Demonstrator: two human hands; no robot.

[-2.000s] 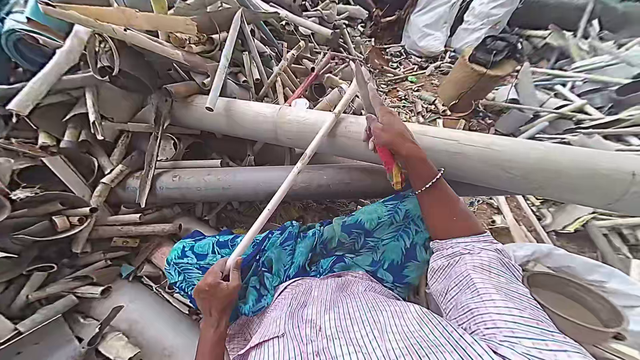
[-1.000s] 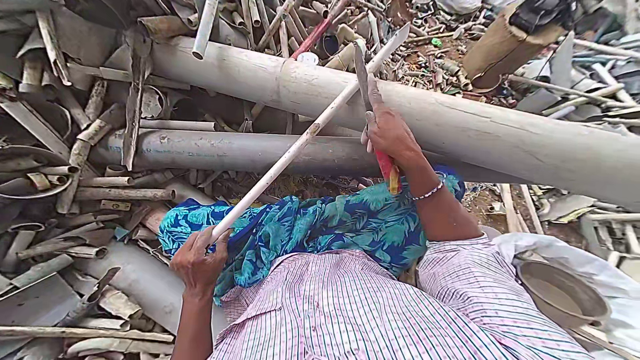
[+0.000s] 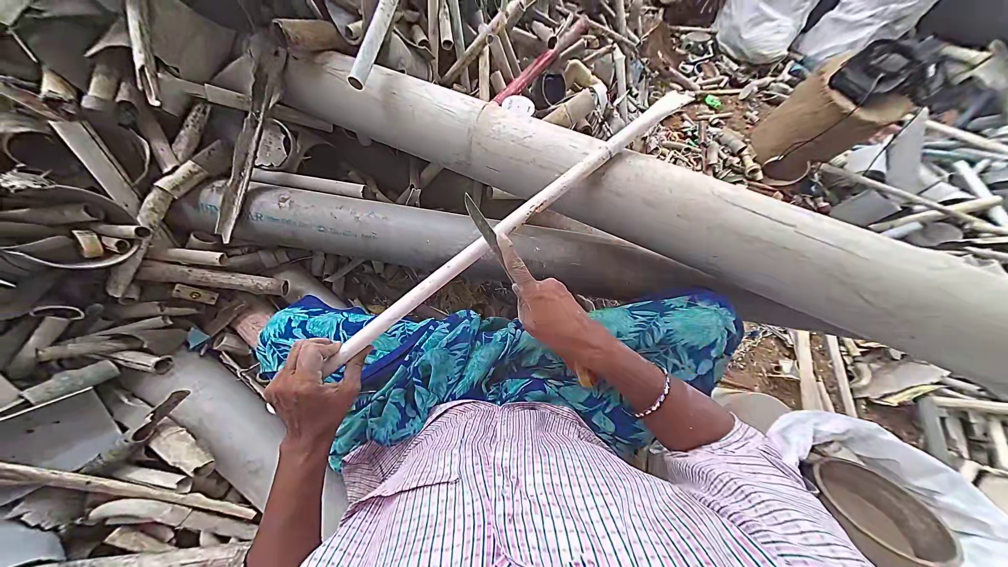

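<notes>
A thin whitish plastic pipe (image 3: 441, 277) runs slantwise up from my left hand (image 3: 313, 390), which grips its lower end above my lap. Farther up, the pipe rests across a thick grey plastic pipe (image 3: 669, 193), and its far tip looks flattened or split. My right hand (image 3: 551, 315) is closed on a knife (image 3: 483, 224), its index finger stretched along the blade. The blade lies against or just beside the middle of the thin pipe. Most of the handle is hidden by my hand. A second grey pipe (image 3: 394, 236) with faint writing lies behind the thin pipe.
Scrap pipe pieces (image 3: 87, 346) are heaped on the left, with more scrap (image 3: 937, 189) at the right. A brown cylinder (image 3: 819, 118) with something black on top stands at the upper right. A round basin (image 3: 882, 512) sits by white sheeting at the lower right.
My right hand has moved down and left along the thin pipe, from over the thick pipe to near my lap. The knife, upright before, now slants up and left. My left hand keeps its hold.
</notes>
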